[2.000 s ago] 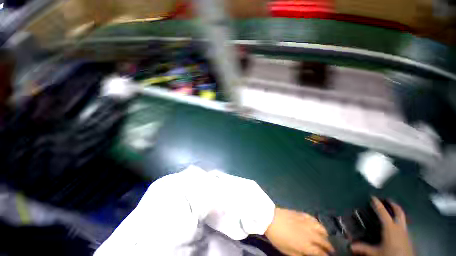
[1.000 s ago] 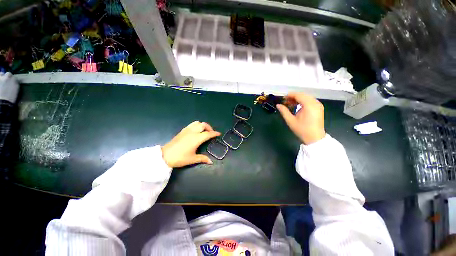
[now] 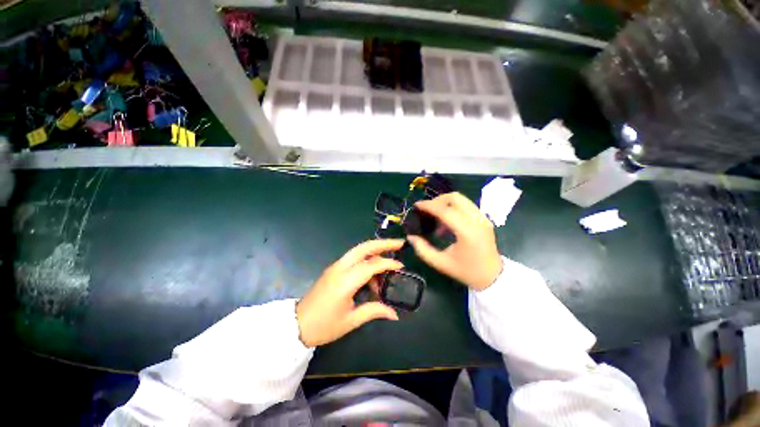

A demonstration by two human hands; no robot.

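Note:
My left hand (image 3: 348,292) is at the middle of the bench, its fingers around the left side of a dark watch frame (image 3: 402,289) with a greyish centre. My right hand (image 3: 461,242) pinches a black display module (image 3: 419,223) with an orange-yellow flex cable at its left side, just above and right of my left fingertips. Another watch frame (image 3: 390,204) lies up and left of the module. Other frames are partly hidden by the module and fingers. A module stack (image 3: 437,184) with orange ends lies behind my right hand, by the rail.
Behind the pale rail (image 3: 350,161) are colourful binder clips (image 3: 119,132) at left and a white parts tray (image 3: 333,125) holding dark parts (image 3: 392,65). White paper pieces (image 3: 500,200) lie at right near a boxy white bottle (image 3: 598,178). Clear blister trays (image 3: 717,242) stand far right.
My right hand has moved from the stack toward me and left with a module. My left hand has moved nearer and right, now at a frame. White paper by the stack is uncovered.

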